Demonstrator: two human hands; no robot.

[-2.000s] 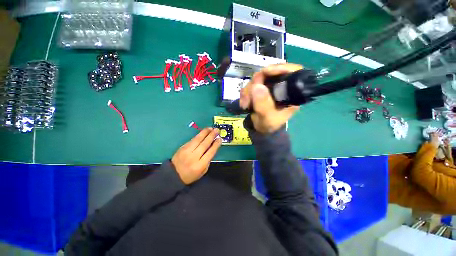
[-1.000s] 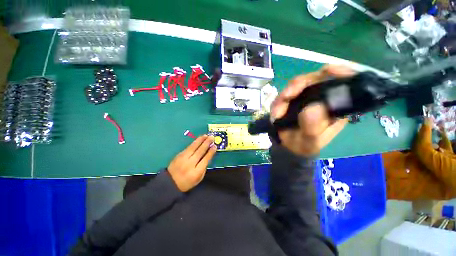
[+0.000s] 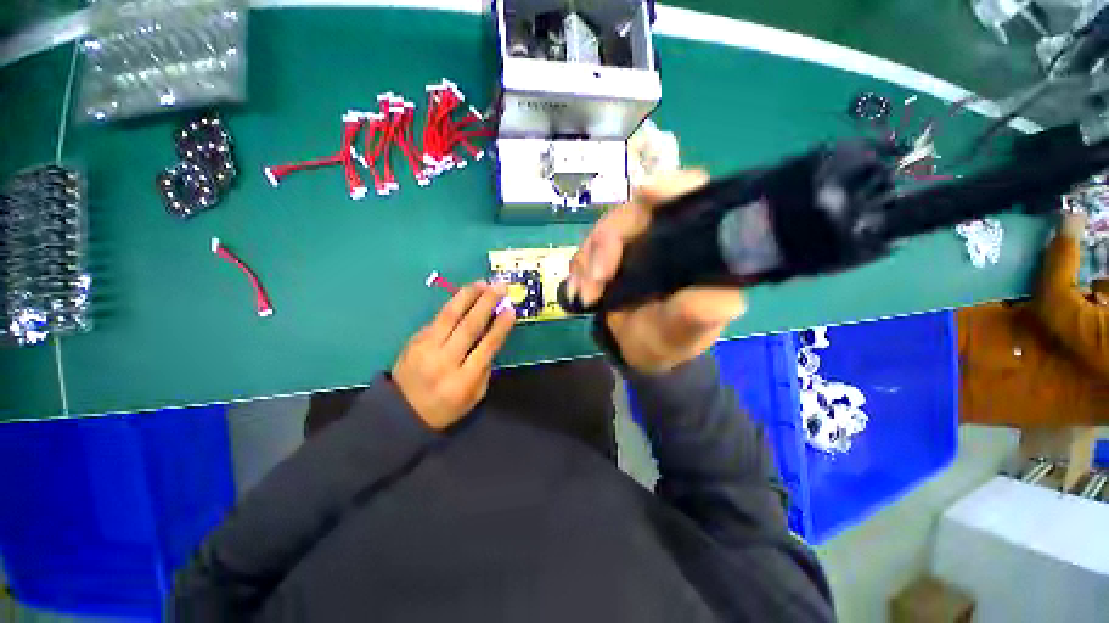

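My right hand (image 3: 651,286) is shut around the black electric screwdriver (image 3: 754,237), which lies nearly level with its tip pointing left, over the right part of the cream-yellow assembly fixture (image 3: 555,263). A dark circuit board (image 3: 525,296) lies at the fixture's left end. My left hand (image 3: 448,359) rests its fingertips on the board's left edge. A short red connector cable (image 3: 442,284) with a white plug shows just above these fingers. Whether the screwdriver tip touches anything cannot be told.
The grey-white screw feeder (image 3: 566,104) stands behind the fixture. Red cables (image 3: 389,140), round black boards (image 3: 201,164) and clear trays (image 3: 164,61) lie to the left. Blue bins (image 3: 894,414) are below the bench edge. Another person's orange-brown sleeve (image 3: 1064,274) shows at right.
Since one second ago, the screwdriver and my right hand have moved left, closer to the board. The left hand stays at the board. The whole view has shifted.
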